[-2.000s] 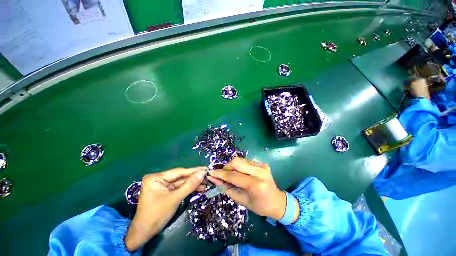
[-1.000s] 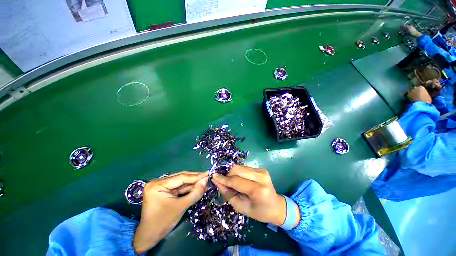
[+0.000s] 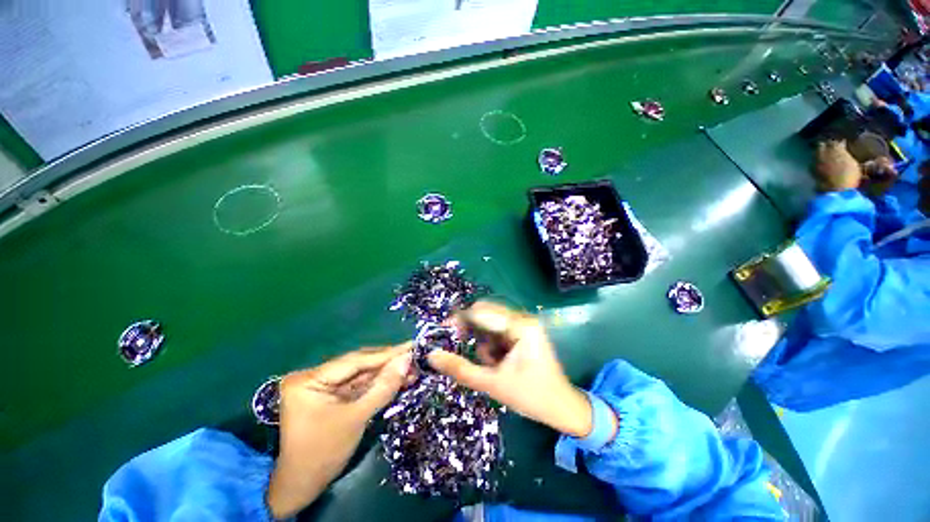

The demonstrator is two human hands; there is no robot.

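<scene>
My left hand holds a round silver and dark assembly by its left edge, between thumb and fingers, above the heaps. My right hand is at the assembly's right side, its thumb against the ring and its fingers bent and blurred. Whether it holds a small piece or tweezers cannot be told. A larger heap of shiny metal pieces lies below the hands, and a smaller heap lies just beyond them.
A black bin of metal pieces stands right of the heaps. Round assemblies sit on the green conveyor belt, one beside my left hand and one right of the bin. A reel in a yellowish frame is near a neighbour's blue sleeve.
The round assembly now shows between my hands, and my right fingers have opened and lifted around it. The belt's assemblies and drawn circles have shifted left and towards me.
</scene>
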